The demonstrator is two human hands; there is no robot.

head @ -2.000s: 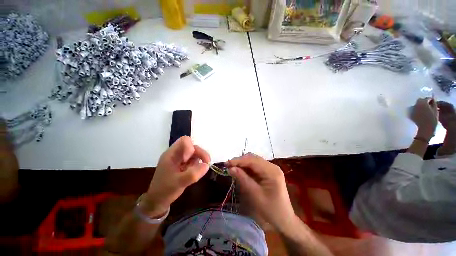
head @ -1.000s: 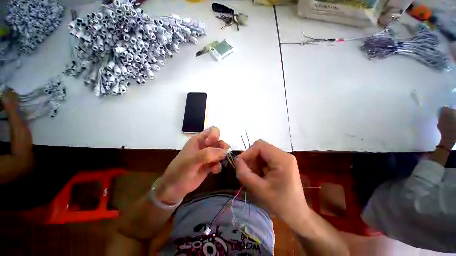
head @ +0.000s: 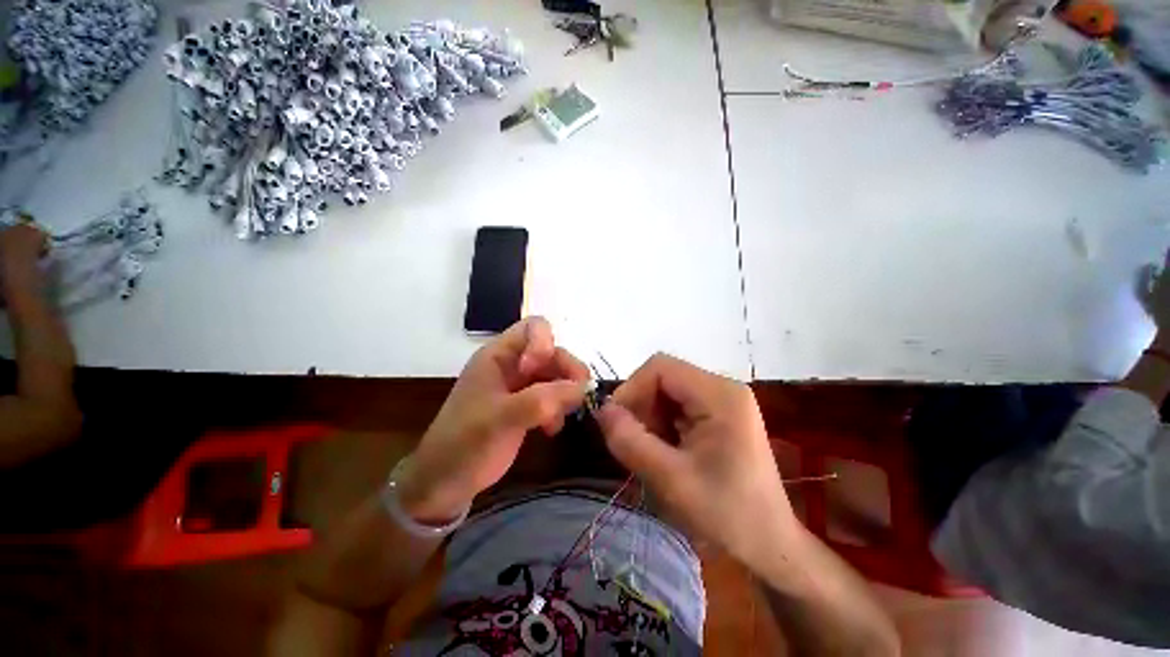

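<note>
My left hand (head: 507, 417) pinches thin wire ends between thumb and fingertips, above my lap just off the table's front edge. My right hand (head: 686, 436) pinches the same wires close beside it, the fingertips almost touching. A small white and dark part (head: 594, 395) shows between the fingertips; its details are too small to tell. Thin wires of the harness (head: 599, 516) hang below the hands over my shirt, with a tiny white plug housing (head: 538, 605) at the end of one. Two dark wire tips stick up above the fingers.
A black smartphone (head: 497, 280) lies near the edge of the white table (head: 629, 257). A pile of harnesses (head: 308, 116) is at left, a small green-white box (head: 566, 112) and keys (head: 598, 31) behind. A grey bundle (head: 1052, 109) lies right. Red stools (head: 212, 498) and people flank me.
Since two seconds ago, both hands have come closer together at the wires. The view has shifted, so the phone now shows clear of my left hand.
</note>
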